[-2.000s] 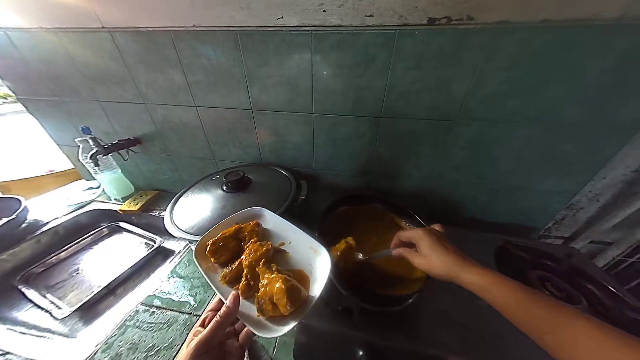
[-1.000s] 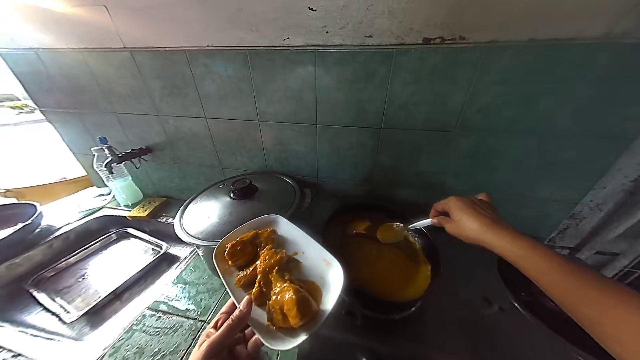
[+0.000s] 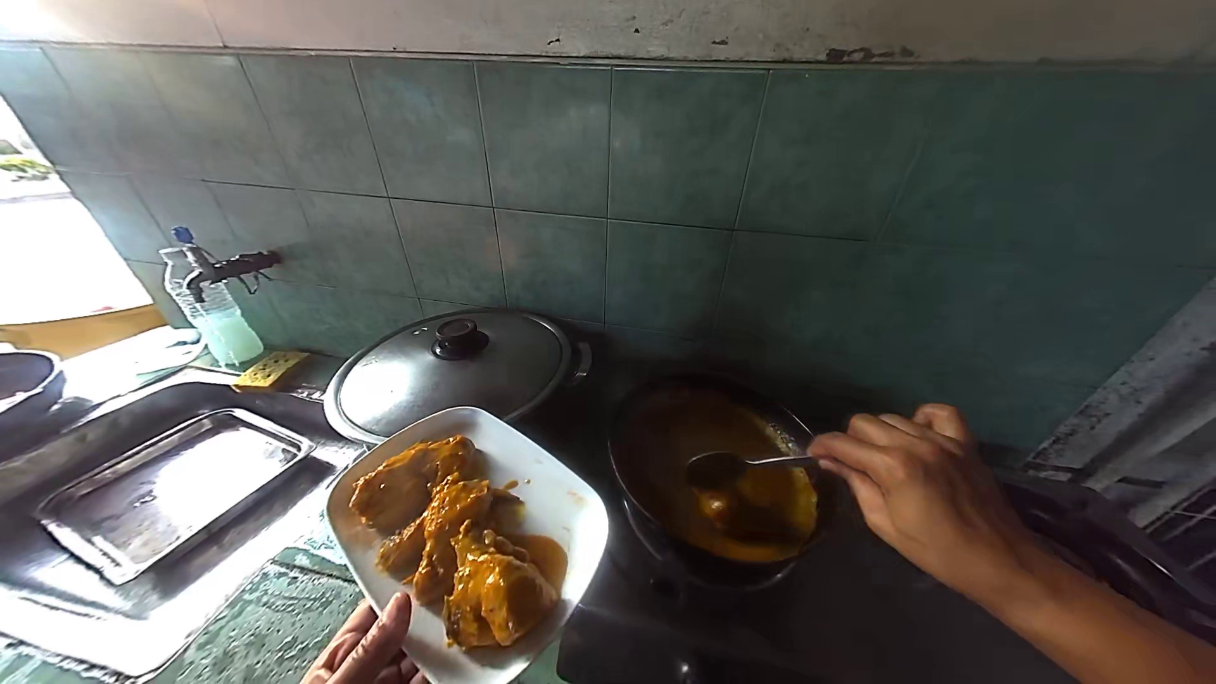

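My left hand [image 3: 366, 646] grips the near edge of a white square plate [image 3: 579, 522], thumb on the rim. Several sauce-coated pieces of meat [image 3: 437, 503] lie on the plate in a little orange sauce. My right hand [image 3: 912, 475] holds a metal spoon [image 3: 717, 470] by its handle. The bowl of the spoon is over a dark pan [image 3: 627, 494] of orange-brown sauce [image 3: 750, 513]; whether it touches the sauce is hard to tell. The pan stands on a black stove [image 3: 855, 617], right of the plate.
A large lidded metal pot [image 3: 456, 370] stands behind the plate. At left are a steel sink [image 3: 237, 532] with a metal tray [image 3: 180, 489], a faucet [image 3: 223, 271], a plastic bottle with green liquid [image 3: 228, 332] and a yellow sponge [image 3: 271, 370]. Behind runs a tiled wall [image 3: 551, 256].
Two seconds ago my right hand had the spoon at a piece of food at the pan's left side. The spoon then moved to the pan's back right and is now nearer its middle.
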